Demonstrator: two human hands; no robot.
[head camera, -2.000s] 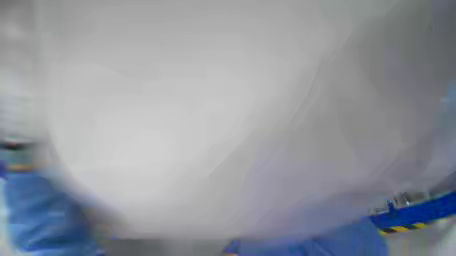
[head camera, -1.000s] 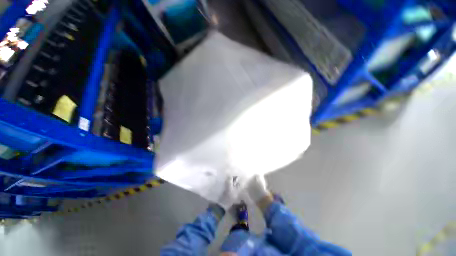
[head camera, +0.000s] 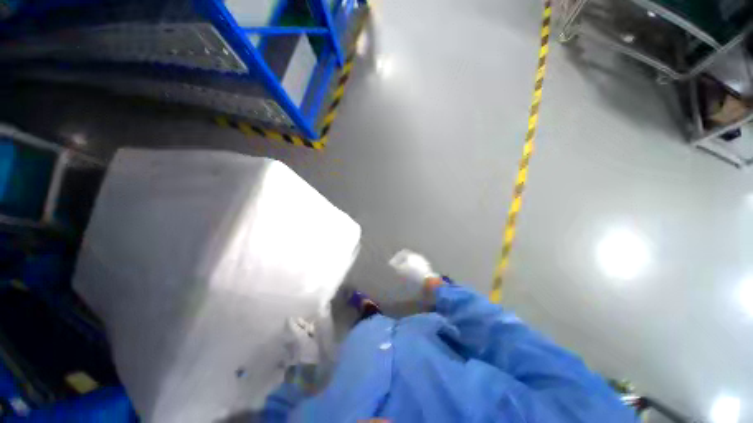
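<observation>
A large white bagged foam block (head camera: 198, 273) stands on the left, with broad pale sides and a bright face towards the right. My left hand (head camera: 304, 337), in a white glove, is at the block's near edge and appears closed on the plastic bag; its fingers blend into the white. My right hand (head camera: 413, 266), in a white glove, is off the block, over the floor to its right. It holds nothing visible, and its fingers are too blurred to tell if they are closed.
A blue-framed rack (head camera: 285, 83) stands at the upper left, with yellow-black tape (head camera: 330, 111) at its foot. Another tape line (head camera: 522, 165) runs along the grey floor. Metal carts (head camera: 702, 91) stand at the upper right. Blue equipment and a yellow label (head camera: 81, 382) are at the lower left.
The block filled the view, then stood centred with both gloves at its near corner. Now it is on the left, and my right hand has come away from it. The view has turned.
</observation>
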